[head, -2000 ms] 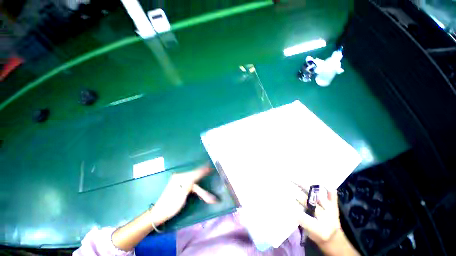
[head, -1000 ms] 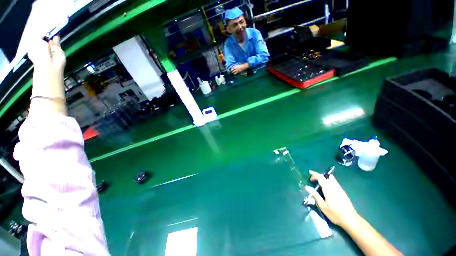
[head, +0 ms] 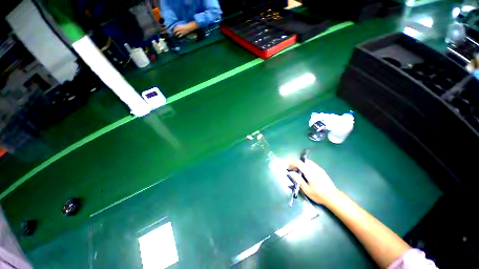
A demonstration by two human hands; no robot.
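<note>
My right hand [head: 310,181] is low over the green bench top, right of centre, with its fingers closed on a slim pen [head: 295,190] with a dark grip. A second dark piece [head: 304,154] shows above the fingers, perhaps the pen's other end. My left hand is out of the picture; only a pink sleeve [head: 9,241] shows at the lower left edge. A clear sheet [head: 126,198] with thin edges lies on the bench. Two round black parts [head: 71,206] stand at the left.
A small white bottle [head: 340,128], a crumpled cloth and a clear round jar [head: 317,131] are behind my hand. Stacked black parts trays [head: 399,113] stand at right. A white post [head: 107,73] with a small timer [head: 153,98], a red-edged tray [head: 270,50] and a person's hands are across the bench.
The view has turned down and right. The white board, first under both hands and then raised in my left hand, has left the view with that hand. My right hand still holds the pen.
</note>
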